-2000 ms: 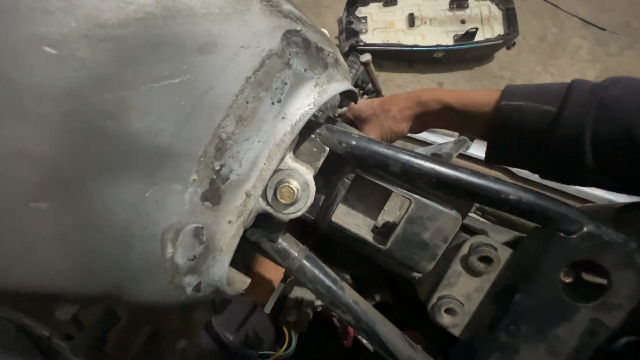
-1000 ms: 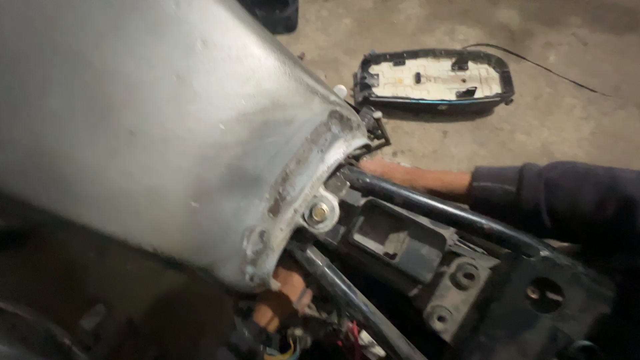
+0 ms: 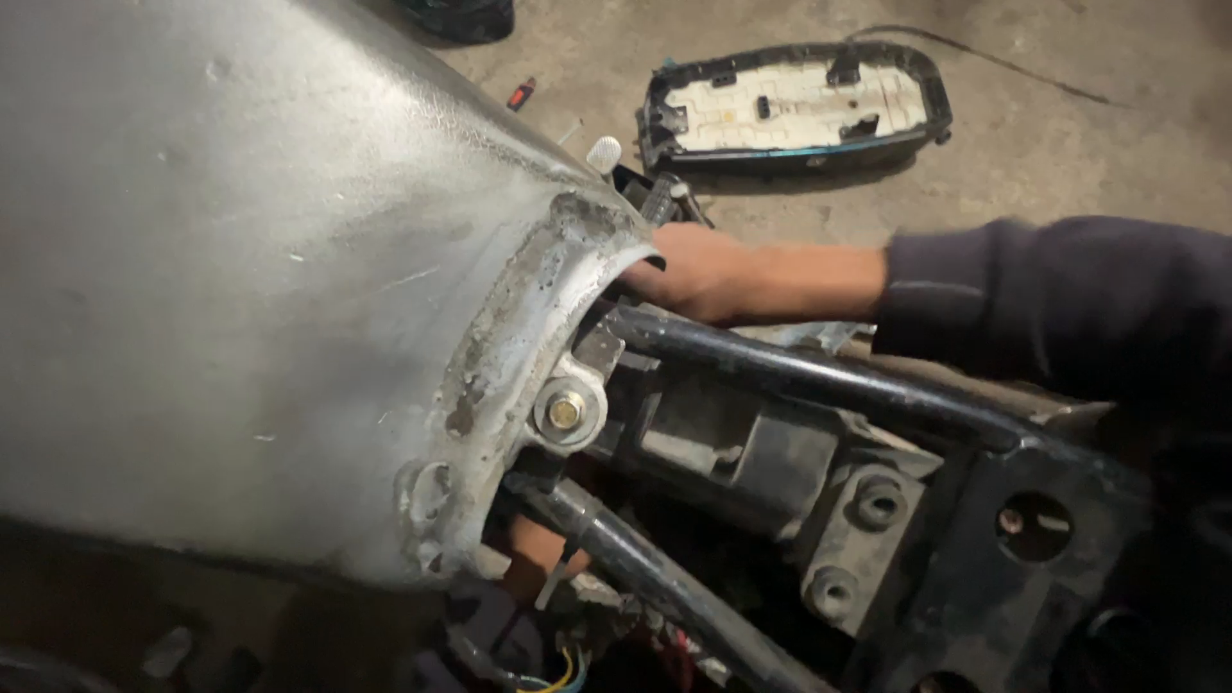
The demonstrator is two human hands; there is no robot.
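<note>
A bare grey metal motorcycle fuel tank fills the left side, with scuffed, rough patches along its rear edge. My right hand reaches in from the right, beside the upper black frame tube, its fingers hidden under the tank's edge. Lower down, my left hand shows partly between the tank's rear corner and the lower frame tube; its fingers are also hidden. What either hand touches or holds cannot be seen. A bolt with a washer sits in the tank's rear mounting tab, between the two tubes.
An upturned motorcycle seat lies on the concrete floor beyond the bike. A red and black handle lies near the tank's far edge. A black plastic box sits between the tubes. Yellow and blue wires show at the bottom.
The view has shifted. Both hands stay at the tank's rear edge; less of my left hand shows than one second ago.
</note>
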